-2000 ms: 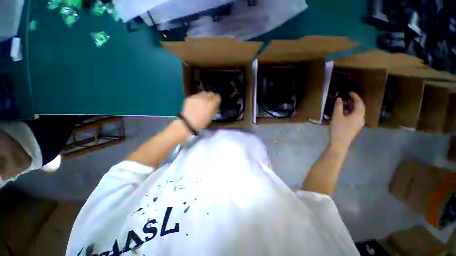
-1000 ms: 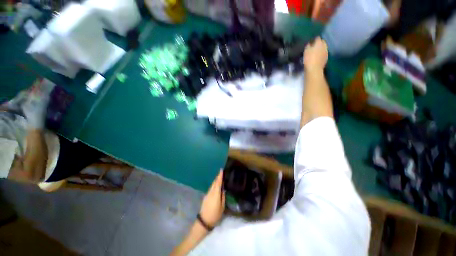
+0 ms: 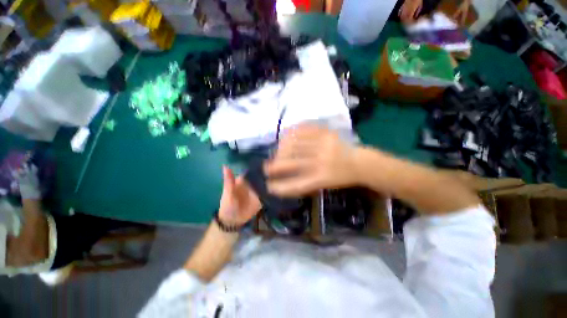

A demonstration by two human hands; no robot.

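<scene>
My right hand point(image 3: 311, 163) is blurred in front of me and grips a dark, flat-looking black item point(image 3: 256, 177), whose type is unclear. My left hand point(image 3: 237, 202), with a dark wristband, is at the item's left side, thumb up. Whether it grips the item is unclear. Below the hands stands a row of open brown boxes point(image 3: 316, 217) with black contents. My right hand and forearm hide part of the row. White sheets point(image 3: 248, 118) lie just beyond my hands, with one sheet point(image 3: 316, 87) angled on top.
Green packets point(image 3: 158, 102) and tangled black accessories point(image 3: 214, 77) lie beyond. White blocks point(image 3: 46, 93) are far left. An orange-and-green box point(image 3: 413, 71) and a black pile point(image 3: 494, 127) are at right. A gloved coworker's hand point(image 3: 28, 183) is at left; another person's hands point(image 3: 410, 9) show at top.
My right hand has come back from the far side of the bench to in front of me, now with a black item. My left hand has left the nearest box's side and come up to the item.
</scene>
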